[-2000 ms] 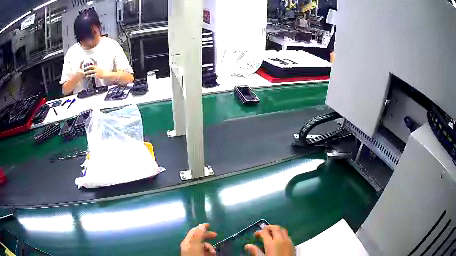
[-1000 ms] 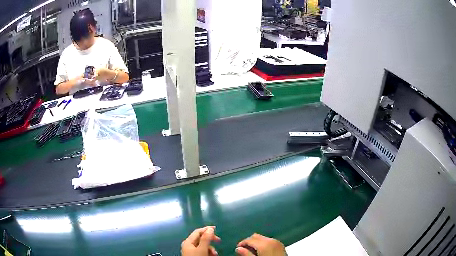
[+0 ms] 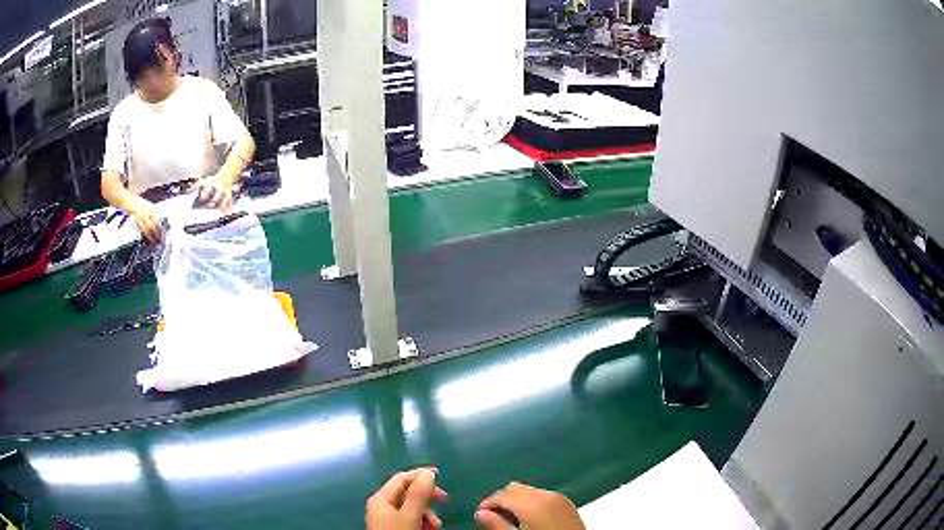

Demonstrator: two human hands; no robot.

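My left hand is at the bottom centre over the green belt, thumb and fingertips close together; whether it holds something small cannot be told. My right hand is just right of it, cut off by the bottom edge, fingers curled, with a small dark spot at the fingertips that is too small to name. A gap shows between the hands. A phone frame with a dark panel lies on the belt at the right, beside the machine.
A grey machine with a cable drag chain stands right. A white sheet lies by my right hand. A metal post and plastic bag stand beyond the belt. A person works opposite, near another phone frame.
The frame between my hands has gone from view. A dark-panelled frame now shows on the belt by the machine. The drag chain has shifted. The person opposite has lowered their hands to the bench.
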